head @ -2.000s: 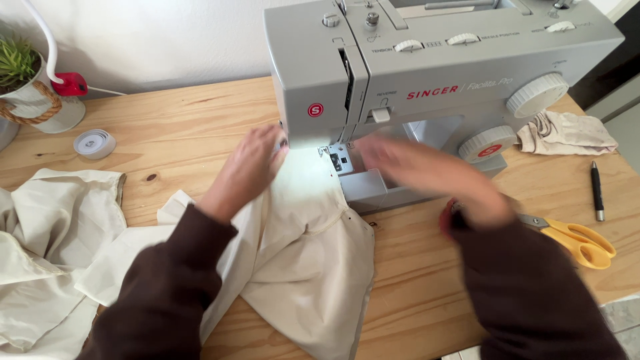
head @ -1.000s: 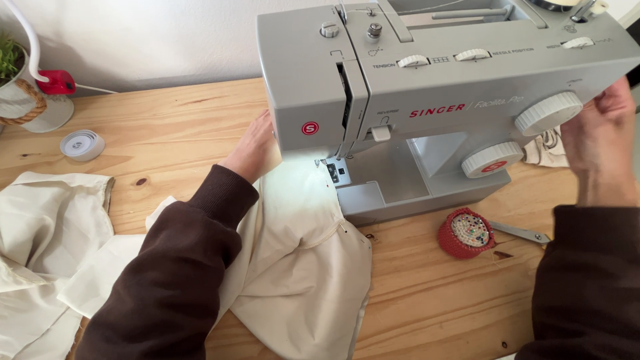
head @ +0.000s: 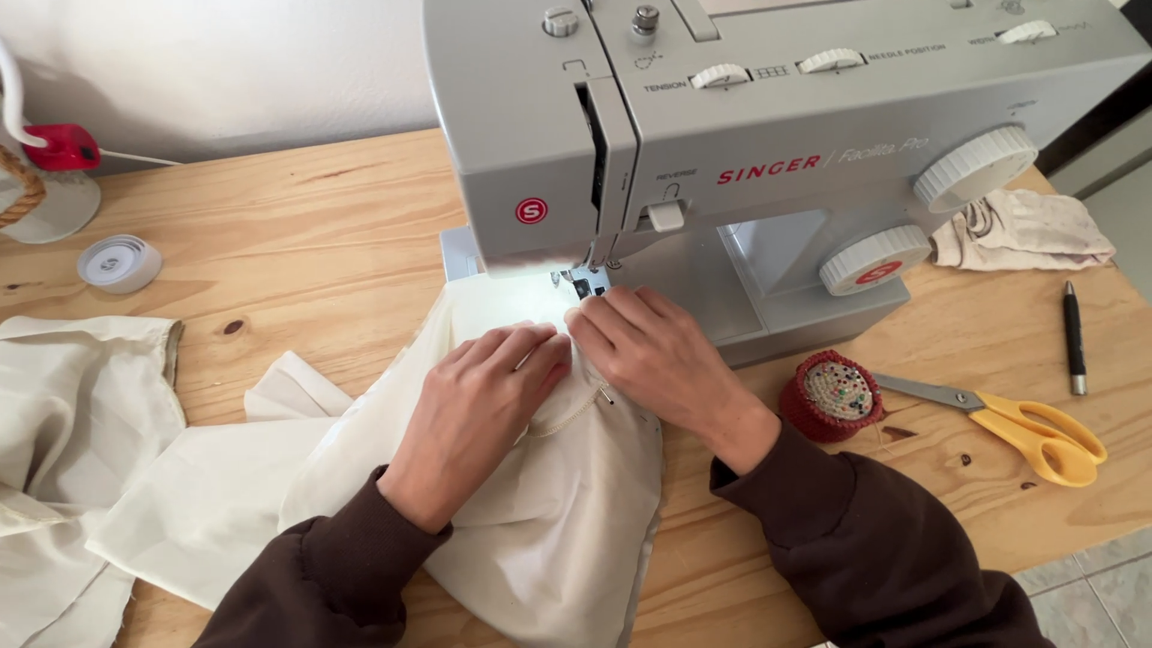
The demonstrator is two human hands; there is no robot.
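Observation:
Cream fabric (head: 558, 504) lies under the lit needle area of a grey Singer sewing machine (head: 540, 135) and drapes down toward me. My left hand (head: 486, 396) grips the fabric just in front of the presser foot (head: 589, 281). Close beside it, my right hand (head: 648, 360) pinches the fabric's right edge, its fingertips near the foot. A pin (head: 607, 394) with a dark head sticks in the cloth below my right hand, near a curved line of stitching. The fingertips of both hands are partly hidden in the folds.
Right of the machine base are a red pincushion (head: 830, 396) with pins, yellow-handled scissors (head: 1035, 436), a black pen (head: 1074, 337) and a folded cloth (head: 1026, 229). More cream fabric (head: 81, 432) lies at left, below a white tape roll (head: 120, 264). A potted plant's container (head: 54, 202) stands at far left.
My right hand has come from the machine's right-hand end to the fabric at the presser foot. My left hand has moved from beside the machine's head onto the fabric in front.

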